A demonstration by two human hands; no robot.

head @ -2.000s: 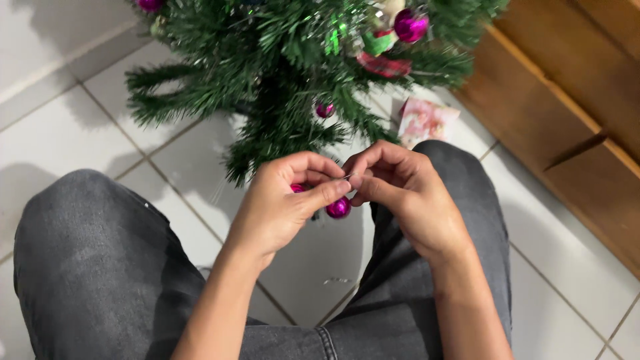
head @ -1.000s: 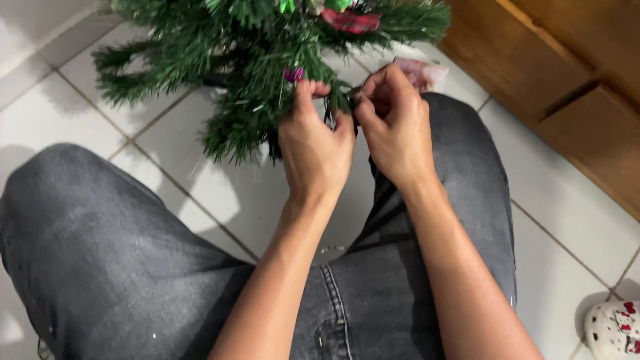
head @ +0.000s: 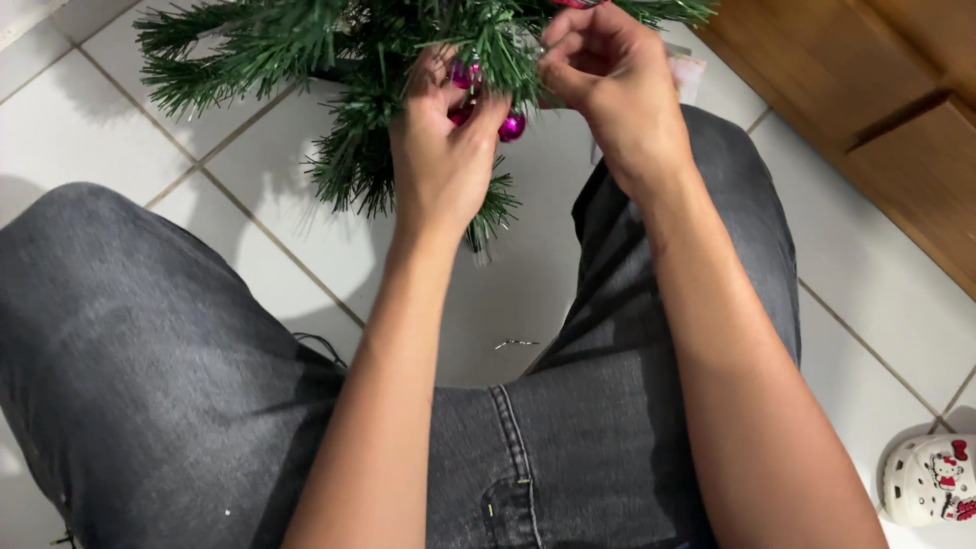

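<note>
My left hand [head: 450,141] is raised among the low branches of an artificial Christmas tree [head: 358,84], its fingers curled around a branch tip and small magenta baubles. One shiny magenta bauble [head: 512,126] shows just right of my left thumb, and another magenta bauble [head: 465,74] peeks out above it between green needles. To the right, my right hand [head: 610,84] has thumb and fingers bent close together beside the same branch. Whether anything thin is pinched there cannot be made out. A red ornament [head: 579,2] touches the top edge of the view above my right fingers.
Wooden drawers [head: 831,76] stand at the upper right. A pinkish paper item [head: 688,75] lies beyond my right knee. On the white tiled floor [head: 267,191] lies a short twisted silvery wire [head: 517,343]. A white clog with red charms [head: 930,479] is at the lower right.
Both hands have moved from in front of the tree up to its low branches. Two seconds ago a magenta bauble hung between my fingers. The view has shifted so that less of the tree shows.
</note>
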